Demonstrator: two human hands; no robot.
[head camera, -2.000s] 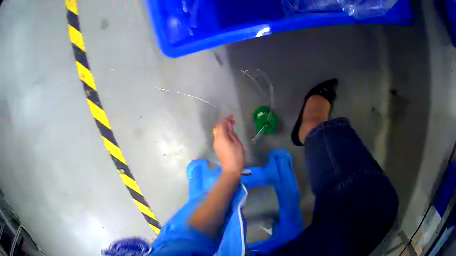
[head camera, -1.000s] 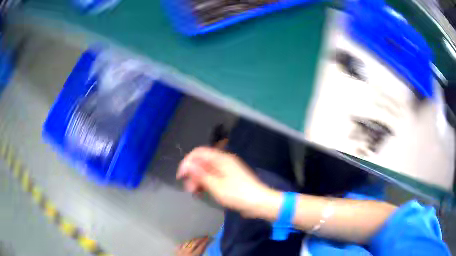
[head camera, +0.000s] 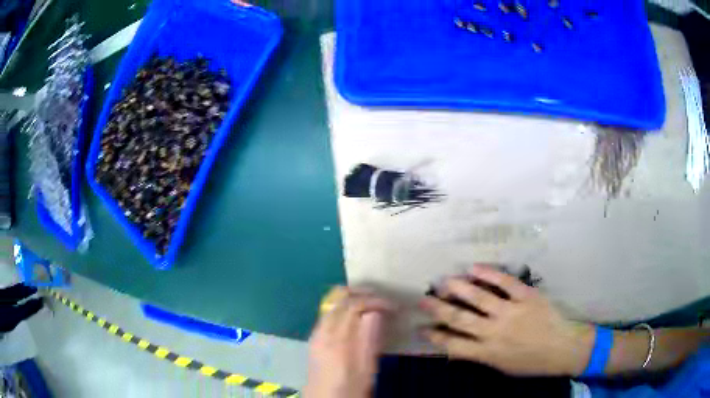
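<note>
My right hand (head camera: 506, 322), with a blue band on its wrist, lies with fingers spread over a dark heap of small components (head camera: 529, 275) near the front edge of the beige cardboard sheet (head camera: 483, 171). The hand covers most of the heap; I cannot tell whether it grips any. My left hand (head camera: 346, 342) is at the sheet's front left corner, blurred, fingers curled; I cannot tell whether it holds anything. A bundle of black wires (head camera: 381, 185) with a pale band lies on the sheet beyond the hands.
A blue tray of bulk components (head camera: 163, 140) is on the green bench at left, beside spiky silver strips (head camera: 61, 128). A nearly empty blue tray (head camera: 498, 74) lies across the sheet's back. Brown-gold wires (head camera: 615, 159) and white wires (head camera: 693, 128) are at right.
The view has swung from the floor and stool up to the bench. My right hand has moved from beside the bench onto the sheet. My left hand now shows at the bench's front edge.
</note>
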